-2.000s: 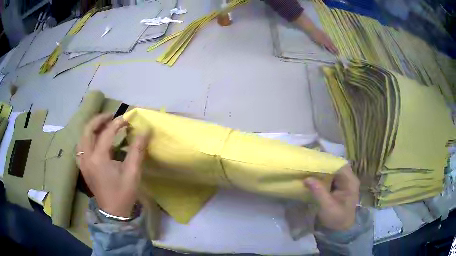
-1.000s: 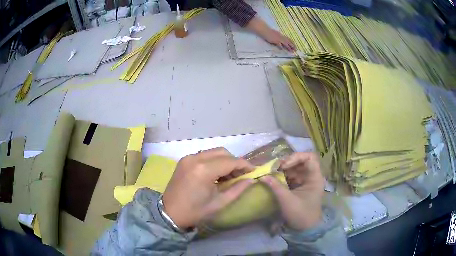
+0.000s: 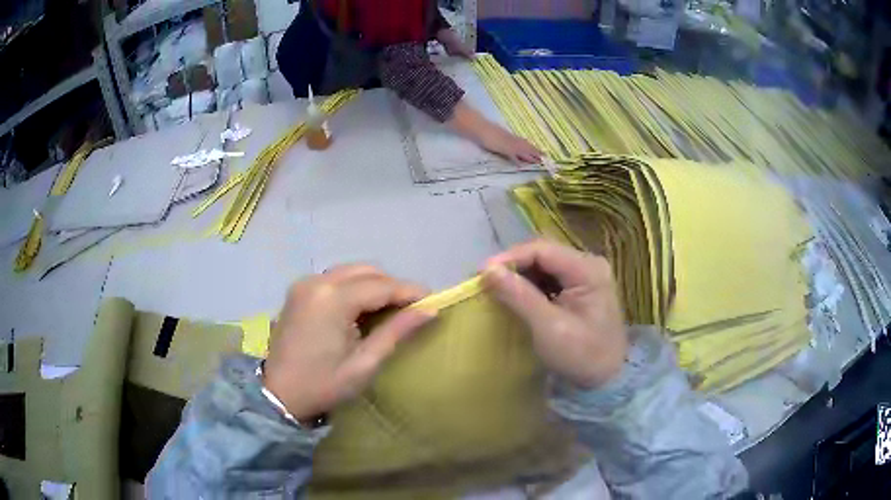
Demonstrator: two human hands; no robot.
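Observation:
A khaki panel [image 3: 459, 391] hangs in front of me, its top edge folded over as a narrow yellow ridge. My left hand [image 3: 332, 342] pinches the folded edge at its left end between thumb and fingers. My right hand [image 3: 567, 312] pinches the same edge further right. The panel's lower part is blurred. My sleeves hide some of the table beside it.
A panel stack [image 3: 728, 254] lies at right, with rows of yellow-edged pieces [image 3: 684, 112] behind. Khaki panels with dark patches [image 3: 98, 391] lie at left. Across the table are yellow strips [image 3: 262, 181], a glue bottle [image 3: 318, 129], grey sheets [image 3: 117, 190] and a person's hand [image 3: 503, 142].
The panel was stretched wide with its yellow side showing; now its khaki side hangs below the pinched edge. My hands have come closer together and risen. The view has tilted up, showing more background.

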